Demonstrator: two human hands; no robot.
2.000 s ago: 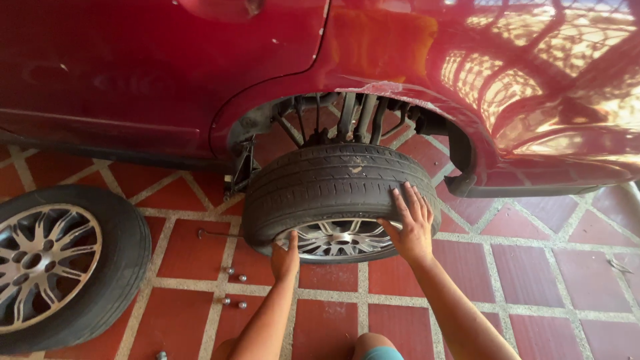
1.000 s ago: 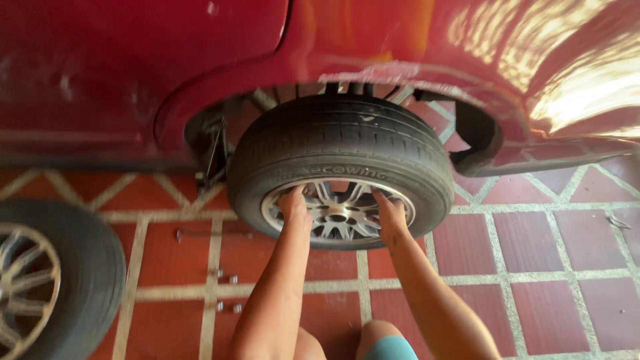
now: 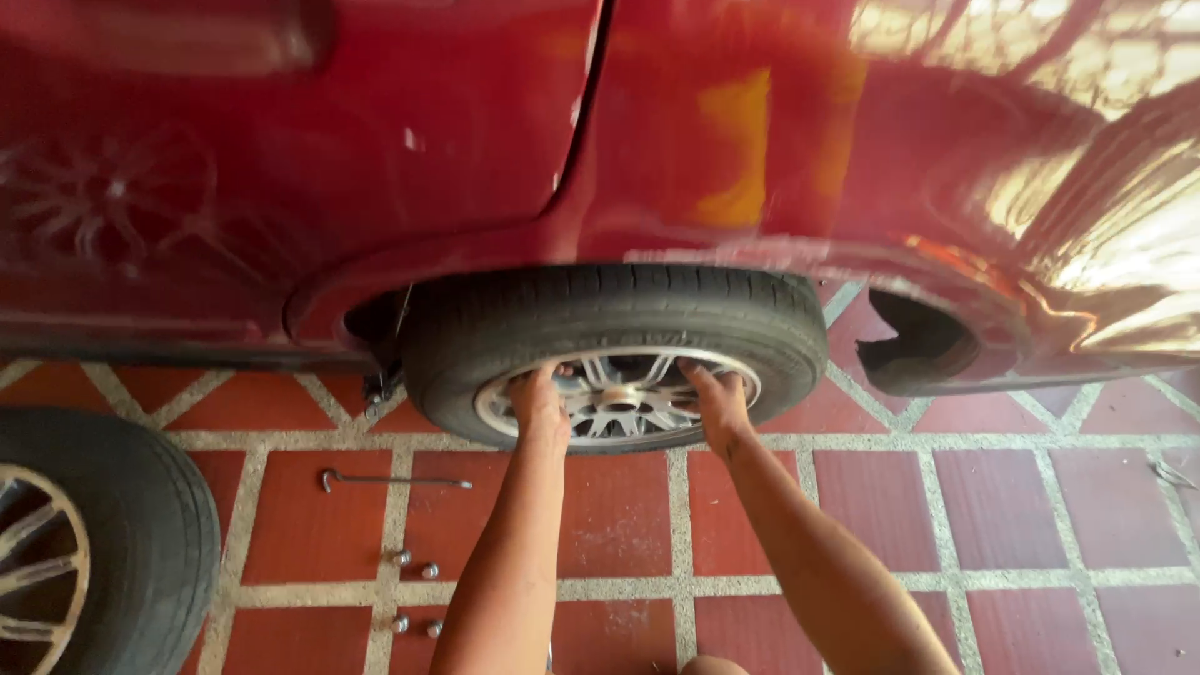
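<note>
A car wheel with a black tire (image 3: pixel 619 305) and a silver alloy rim stands upright in the wheel arch of a red car (image 3: pixel 450 141). My left hand (image 3: pixel 541 398) grips the rim's spokes at the left, with fingers reaching through the gaps. On the right side of the same rim, my right hand (image 3: pixel 720 403) is closed around the spokes, its fingertips partly hidden. The tire's upper part sits under the fender edge, and the hub behind the wheel is out of sight.
A second wheel (image 3: pixel 141 534) lies at the lower left. On the red tiled floor are a thin hooked metal rod (image 3: pixel 398 481) and several lug nuts (image 3: pixel 429 570). The fender's rear lower edge (image 3: pixel 900 375) hangs low at the right.
Two seconds ago my right hand was on the tire's tread and sidewall; now both hands hold the rim's spokes. The wheel has moved up and into the arch.
</note>
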